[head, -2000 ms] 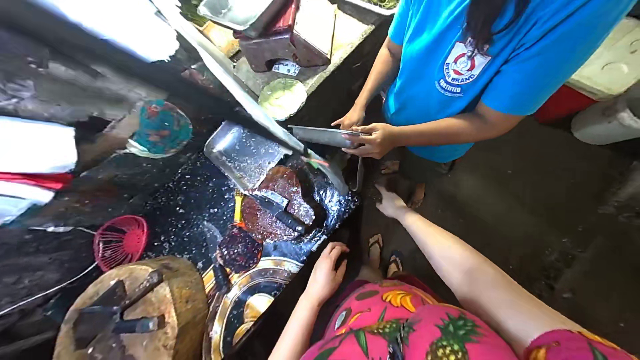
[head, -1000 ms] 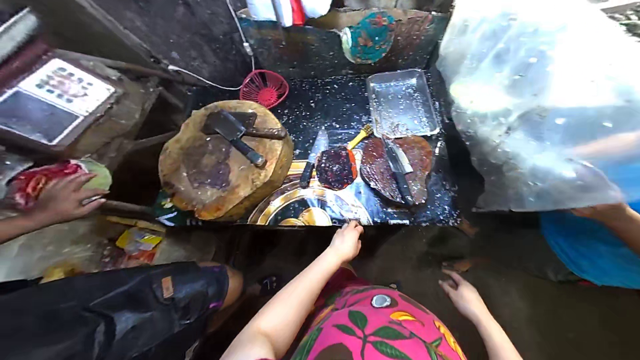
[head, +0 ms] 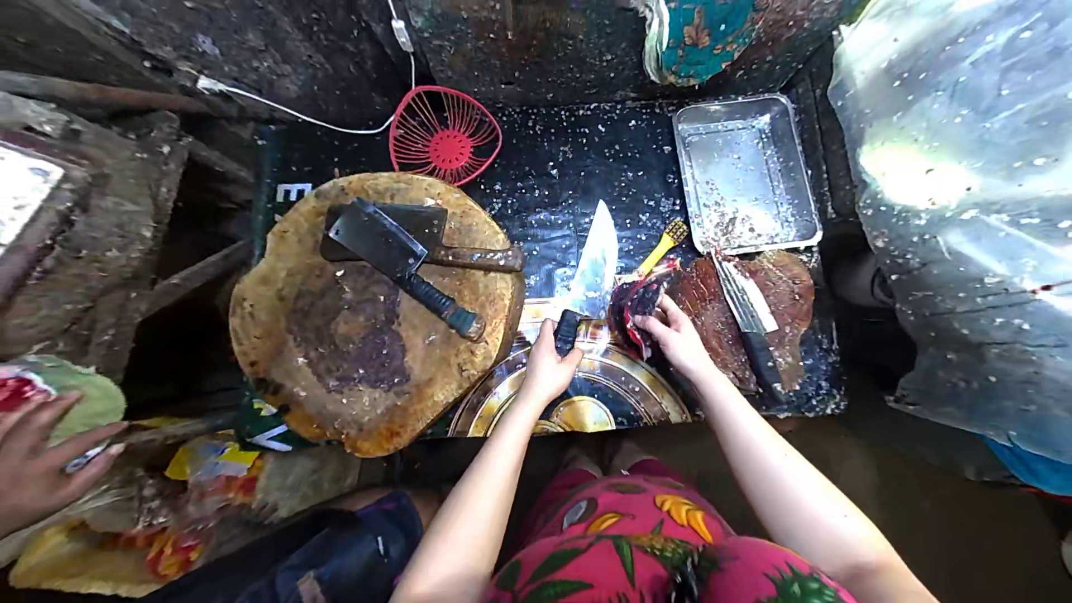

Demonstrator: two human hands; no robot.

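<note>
My left hand (head: 551, 366) is closed around the black wrapped handle of a large kitchen knife (head: 595, 268), whose blade points away from me over the printed table cover. Just to the right, my right hand (head: 672, 335) grips a dark, reddish bundle (head: 638, 308), perhaps a cloth; its material is unclear. A yellow-handled brush or scraper (head: 663, 246) lies behind that bundle. On the brown wooden board (head: 800, 293) at the right rests another knife with a black handle (head: 760, 356); its blade touches or nearly touches the metal tray.
A thick round chopping block (head: 343, 360) carries two cleavers (head: 402, 260). Behind it is a red plastic basket (head: 448, 146). A metal tray (head: 745, 176) stands at the back right, beside hanging clear plastic sheeting (head: 963, 234). Another person's hand (head: 50, 461) is at the far left.
Both hands have reached onto the table; the left has taken hold of the knife and the right the dark bundle, which lay flatter one second ago. The view has swung from the right.
</note>
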